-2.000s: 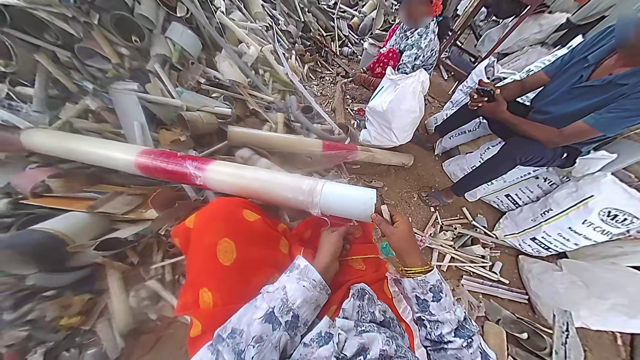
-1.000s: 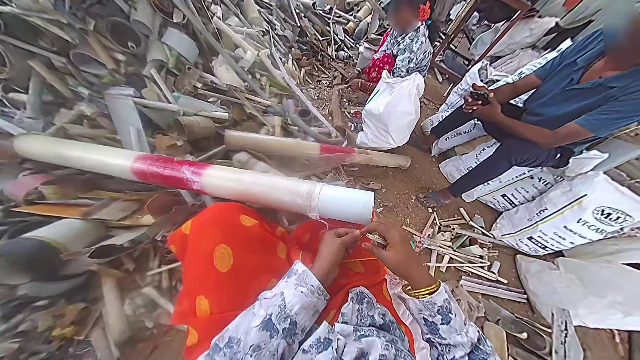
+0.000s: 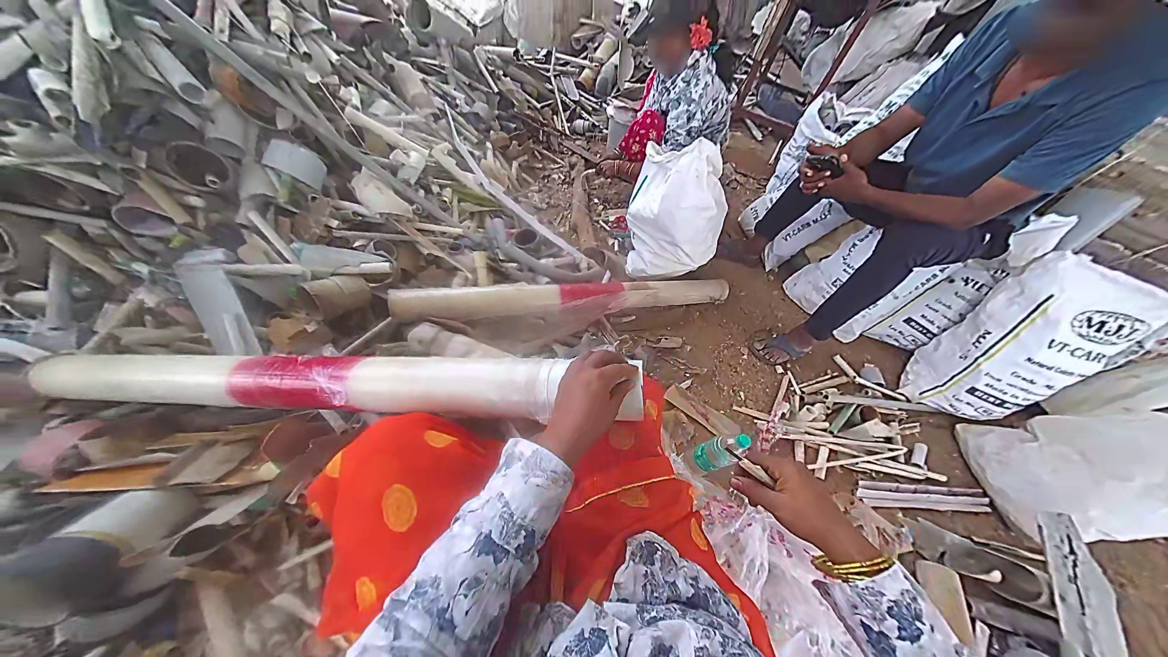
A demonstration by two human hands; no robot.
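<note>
A long cream pipe (image 3: 438, 385) with a red band and clear plastic film around it lies across my lap, over an orange cloth (image 3: 401, 511) with yellow dots. My left hand (image 3: 589, 401) rests on the pipe's white right end, fingers curled over its top. To the right and lower, my right hand (image 3: 794, 497) holds a small thin tool (image 3: 750, 465), whose kind I cannot tell. Just beyond that hand is a green-capped plastic bottle (image 3: 721, 452), with crumpled clear plastic (image 3: 757, 557) below it.
Pipe scraps (image 3: 201, 164) are heaped at left and ahead. A second banded pipe (image 3: 657, 294) lies beyond mine. One person sits by a white sack (image 3: 677, 210); another sits at right on printed sacks (image 3: 1040, 338), holding a dark object. Thin strips (image 3: 858, 447) litter the ground.
My hands were close together at the pipe's right end. The left is now on top of that end, and the right has moved away to the right and down. The pipe lies more level.
</note>
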